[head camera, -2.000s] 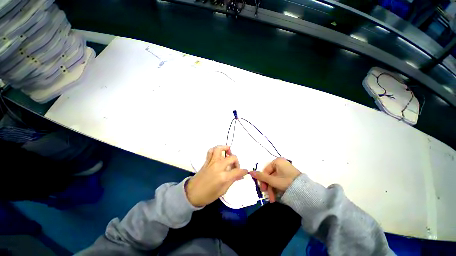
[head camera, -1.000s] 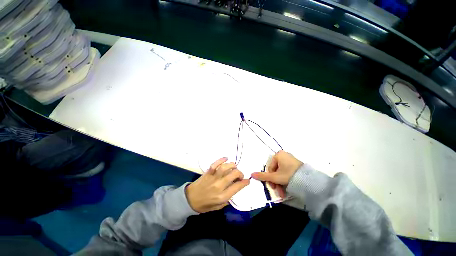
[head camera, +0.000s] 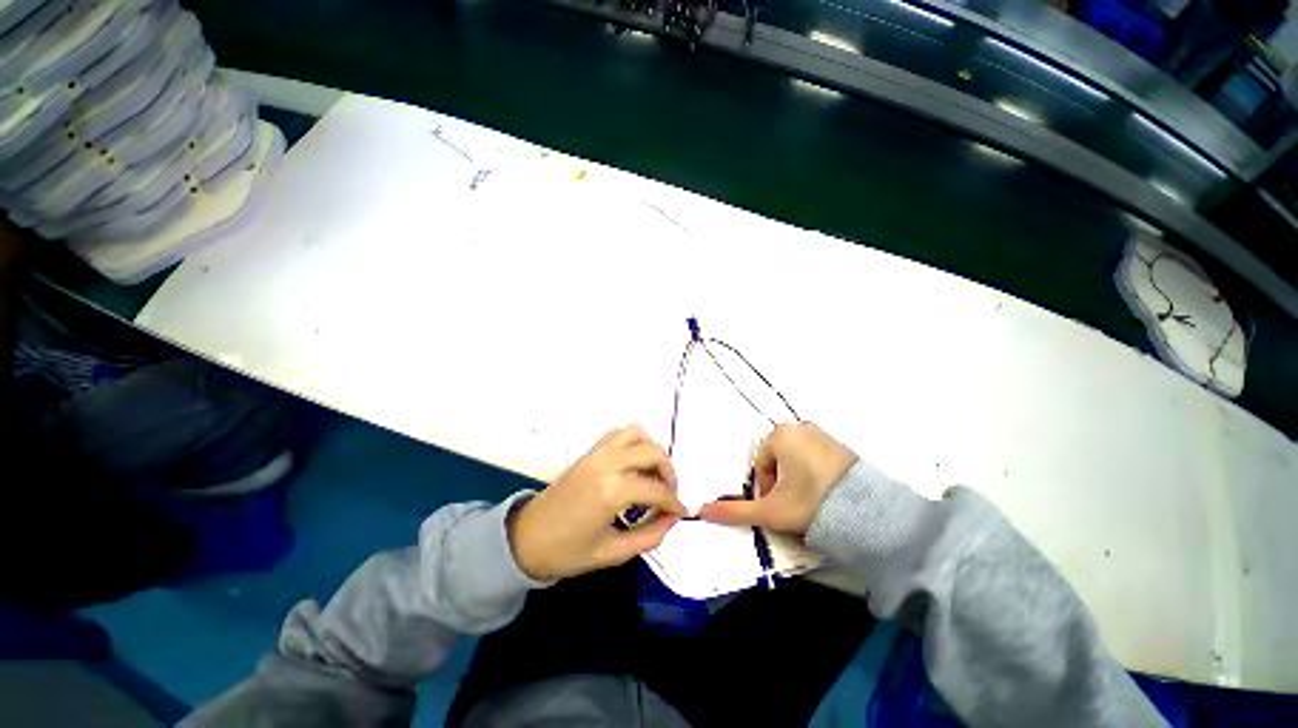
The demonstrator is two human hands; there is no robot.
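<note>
A wire harness of thin dark and reddish wires [head camera: 752,378] runs from a small dark plug [head camera: 693,329] towards me in two branches. It lies over a white panel [head camera: 698,569], whose near rounded edge shows at the bench edge; the rest of the panel is washed out against the bench. My left hand [head camera: 598,505] pinches a wire between thumb and finger. My right hand [head camera: 790,484] pinches the same short stretch close beside it. A dark lead with a pale tip [head camera: 764,558] lies below my right hand. The fingers partly hide the wires.
Stacked white panels [head camera: 135,157] stand at the bench's left end. Another panel with a harness [head camera: 1184,316] sits on the dark green belt [head camera: 911,213] at the right. A pale thin wire lies at the bench's far side. A person's leg and shoe show at the left.
The view has shifted a little. My left hand has turned, and both hands' fingertips now meet at a wire slightly lower and further left. The panel on the belt has moved right.
</note>
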